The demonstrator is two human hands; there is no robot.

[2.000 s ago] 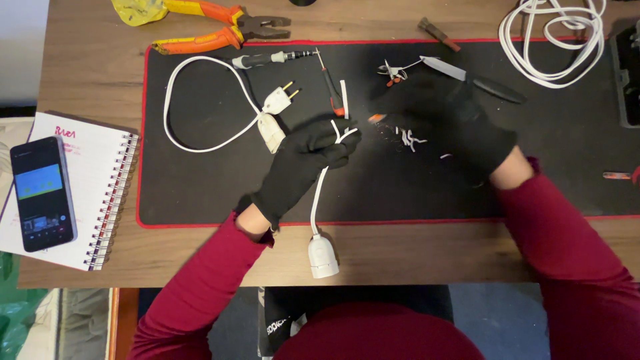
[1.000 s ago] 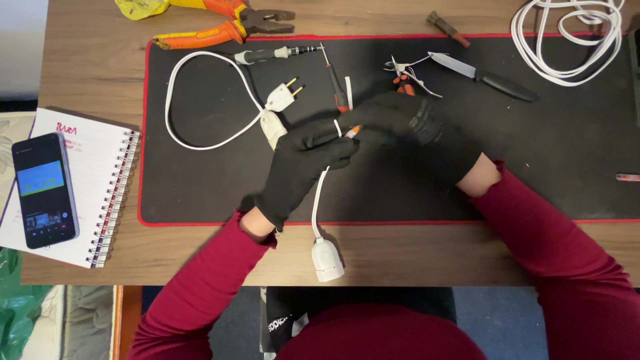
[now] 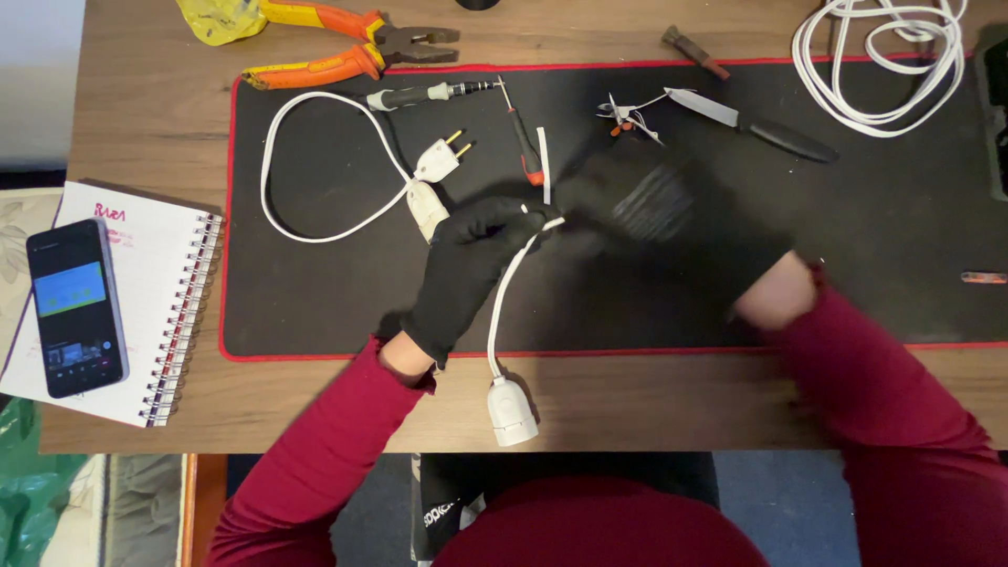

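Note:
My gloved left hand (image 3: 484, 260) pinches the end of a white cable (image 3: 502, 295) over the black mat. That cable runs down to a white lamp socket (image 3: 512, 411) lying past the mat's near edge. Beside the left hand is a white plug (image 3: 438, 160) with two pins, near a white connector (image 3: 425, 206) and a loop of white cord (image 3: 268, 169). My gloved right hand (image 3: 677, 213) is blurred by motion over the mat's middle; its fingers cannot be made out. Above it lie wire strippings or a small cutting tool (image 3: 624, 118) with orange parts, touching the tip of a knife (image 3: 748, 126).
Orange combination pliers (image 3: 315, 71) lie at the back left, near a grey-handled screwdriver (image 3: 409, 96) and a red-black screwdriver (image 3: 524, 146). A white strip (image 3: 544, 165) is beside them. Coiled white cable (image 3: 799, 63) sits back right; a phone (image 3: 77, 307) rests on a spiral notebook (image 3: 157, 331) at left.
My right hand has moved away from my left hand, to the right. White scraps seen on the mat two seconds ago no longer show. My left hand keeps its hold on the cable.

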